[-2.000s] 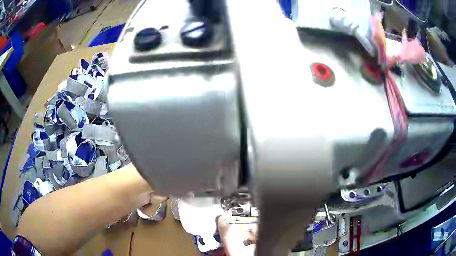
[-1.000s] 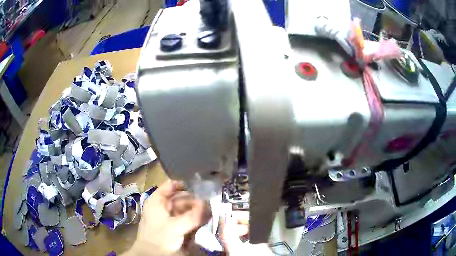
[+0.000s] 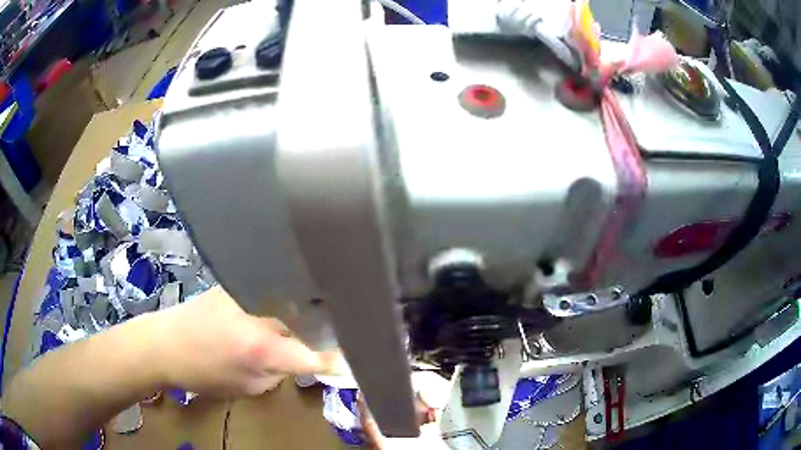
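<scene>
The off-white sewing machine head (image 3: 527, 158) fills the middle and hides the needle area. My left hand (image 3: 263, 356) reaches in from the left, fingers together, its fingertips beside a pale edge under the head. Whether they grip it is unclear. My right hand (image 3: 422, 413) shows only in part at the bottom, behind the machine's upright pale bar. A blue and whitish workpiece (image 3: 342, 411) shows between the hands, partly hidden; I cannot tell which hand holds it.
A tangled heap of blue and grey bands (image 3: 132, 255) lies left on the brown table (image 3: 263, 422). Blue and grey finished pieces (image 3: 544, 404) lie right of the needle area. A red-handled tool (image 3: 615, 404) is on the machine base. A pink cloth tie (image 3: 624, 149) hangs on the head.
The camera view has shifted, so the machine appears further left. My left hand has changed from a curled pose to a flatter one with its forearm across the heap's lower edge.
</scene>
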